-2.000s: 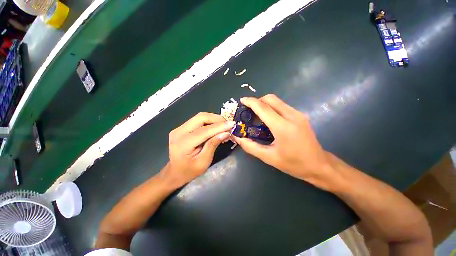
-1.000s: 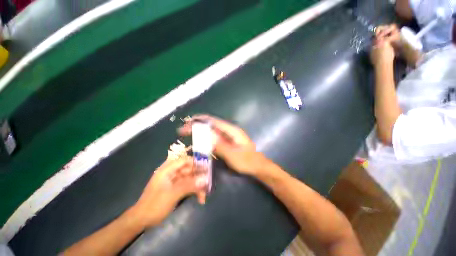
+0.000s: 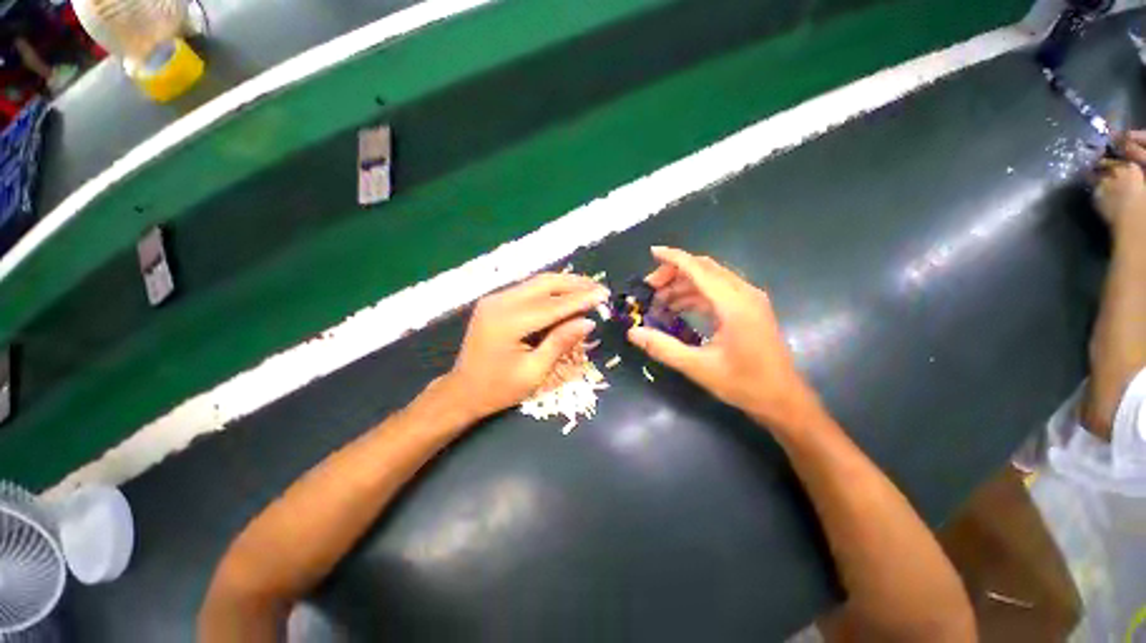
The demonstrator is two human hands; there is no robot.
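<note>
My right hand (image 3: 735,329) holds a dark phone unit (image 3: 672,327) with an orange-yellow mark at its left end; fingers hide much of it. My left hand (image 3: 522,337) pinches a small pale piece (image 3: 605,309) between its fingertips at that end of the unit. Whether the piece touches the unit is unclear. A loose pile of small pale pieces (image 3: 568,394) lies on the dark bench just below my left hand, with a few strays beside it.
Grey phones (image 3: 375,166) lie on the green belt (image 3: 503,119) beyond the chipped white rail (image 3: 465,279). A white fan (image 3: 25,559) stands at lower left. Another person's hand (image 3: 1118,189) and arm are at the right edge. A brown box (image 3: 1005,553) is at lower right.
The white-labelled unit seen between my hands is gone from them; a dark unit is in my right hand. The blue board that lay alone on the bench no longer shows there.
</note>
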